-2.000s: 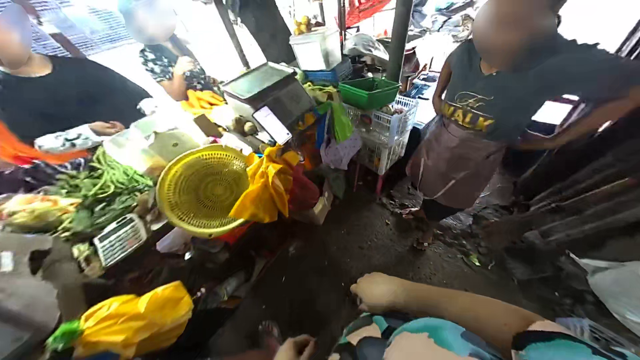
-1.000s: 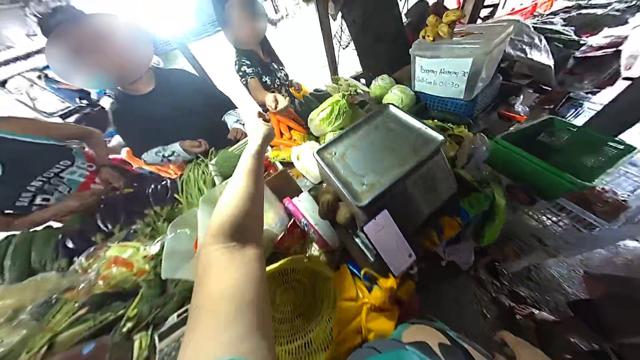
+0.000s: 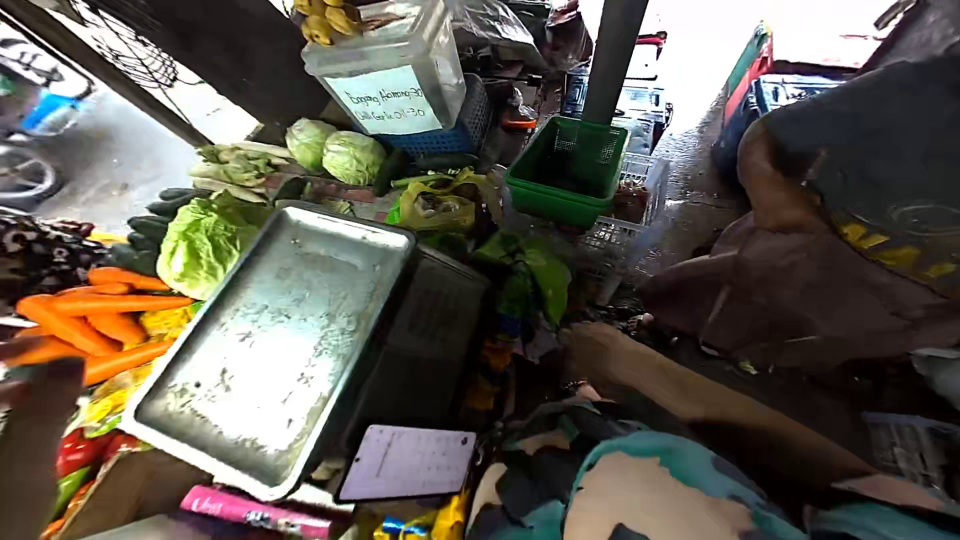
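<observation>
A blurred forearm, seemingly my left (image 3: 34,442), crosses the left edge beside the orange carrots (image 3: 97,307); what its hand holds is not visible. My right hand (image 3: 589,341) reaches in from the lower right, near dark green leaves (image 3: 536,274) beside the scale; its fingers are unclear. Between my arms stands a weighing scale with a worn metal tray (image 3: 262,345), with nothing on it. A phone or tablet (image 3: 409,461) with a lit screen leans against the scale's near side. Leafy lettuce (image 3: 206,244) lies beyond the carrots, and cabbages (image 3: 352,157) sit farther back.
Green plastic baskets (image 3: 566,172) stand beside a dark post (image 3: 615,60). A lidded clear box (image 3: 390,67) bearing handwriting sits in a blue basket (image 3: 472,120), bananas (image 3: 326,19) on top. A person in a brown apron (image 3: 787,292) stands close at the right. A pink box (image 3: 255,514) lies in front.
The view has swung right and closer to the scale. My left arm, outstretched over the vegetables a second ago, is now at the left edge. My right forearm shows more fully.
</observation>
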